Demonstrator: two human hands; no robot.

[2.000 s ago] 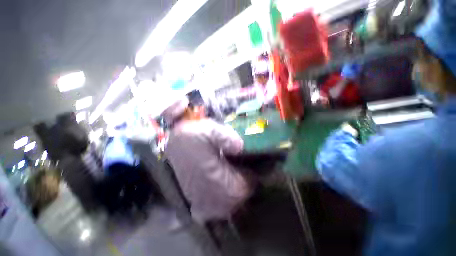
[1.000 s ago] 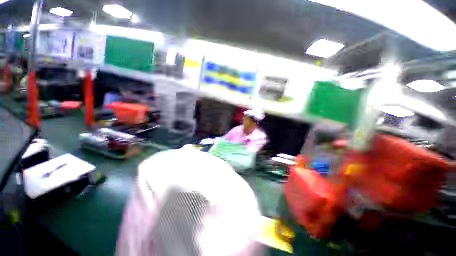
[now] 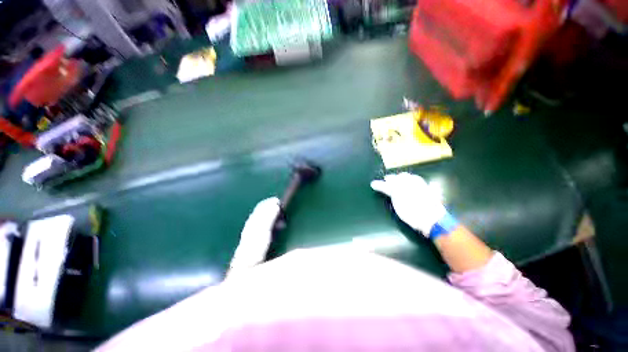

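Note:
My left hand (image 3: 256, 232), in a white glove and blurred, is closed around the slim handle of a black handheld barcode scanner (image 3: 300, 177) over the green bench mat. The scanner's rounded head points up and away. My right hand (image 3: 412, 201), also white-gloved, with a blue wrist band and a pink sleeve, is low over the mat, right of the scanner. Its fingers look apart and nothing shows in them. Yellow paper (image 3: 407, 146) with a yellow tape roll (image 3: 435, 125) lies just beyond my right hand. A small tool on the paper is too blurred to name.
A large pale pink smock shape (image 3: 330, 302) covers the bottom centre. A white-topped black box (image 3: 43, 268) stands at far left, a thin tool (image 3: 95, 237) beside it. A circuit assembly (image 3: 72, 148) lies upper left. Red-orange slabs (image 3: 468, 48) stand upper right, a green-covered stack (image 3: 281, 27) at top.
The view has tilted down from the room and far benches to the near mat. My hands and the scanner now show; the coworker in pink across the bench has left the view.

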